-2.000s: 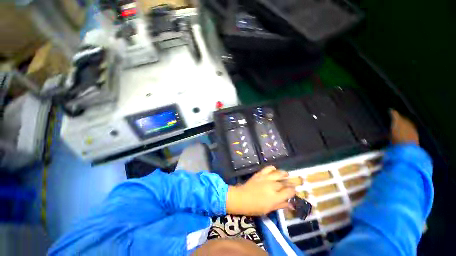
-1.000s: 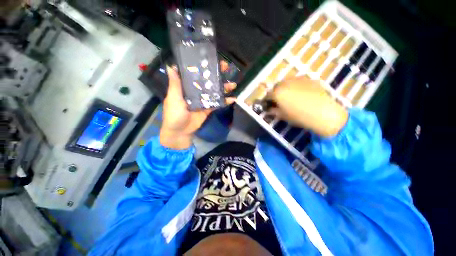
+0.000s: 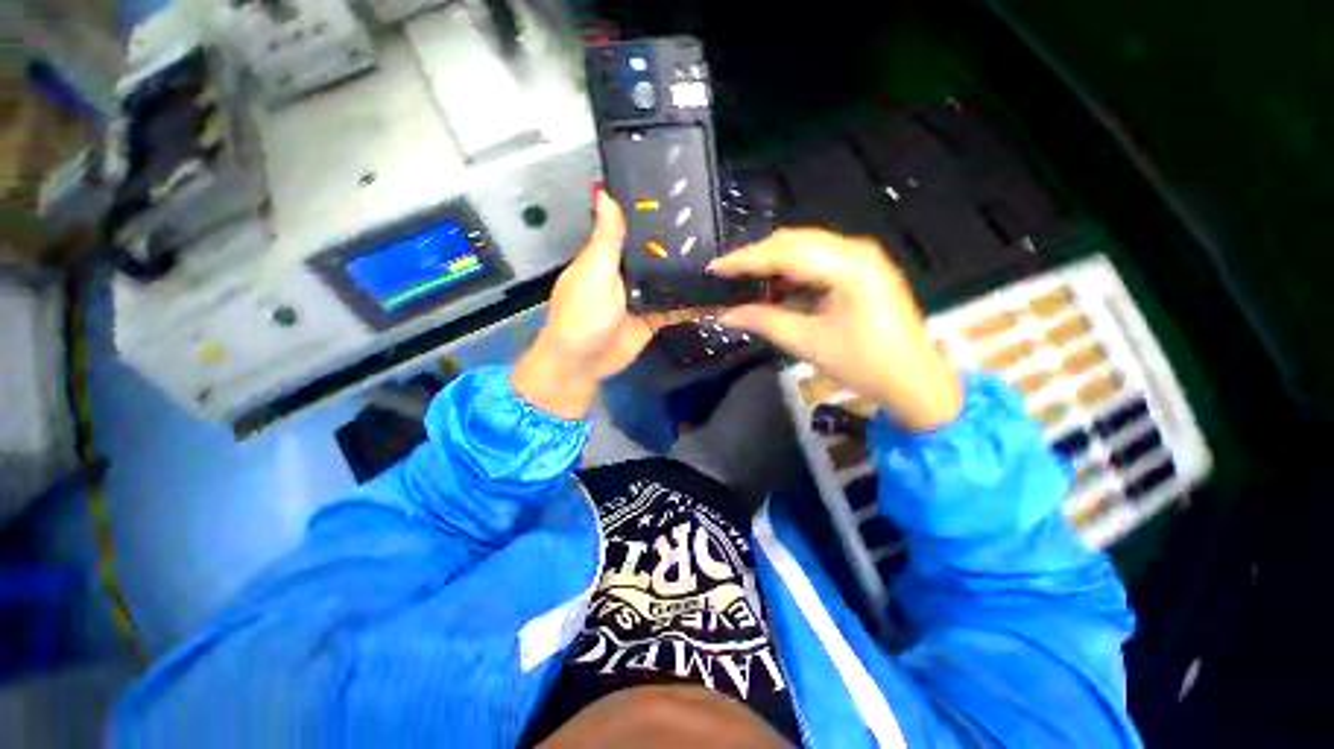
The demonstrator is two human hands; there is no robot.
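My left hand (image 3: pixel 582 315) holds a black phone body (image 3: pixel 663 168) upright in front of me by its lower end. The face with small white and orange spots is towards me, with the camera area at the top. My right hand (image 3: pixel 849 315) is at the lower right corner of the phone body, thumb and fingers closed around a small dark piece (image 3: pixel 754 288); its exact shape is blurred. The white parts tray (image 3: pixel 951 315) with tan and black strips lies to the right, partly behind my right sleeve.
The white machine (image 3: pixel 366 190) with a blue screen (image 3: pixel 414 271) stands at the left, with a dark fixture (image 3: pixel 173 125) on it. The black carrier tray (image 3: pixel 907 190) lies behind the white tray. A small black item (image 3: pixel 837 422) rests on the white tray.
Two seconds ago the left hand held no phone body. Since one second ago, my right hand has moved from the white tray to the phone body's lower end with a small dark piece.
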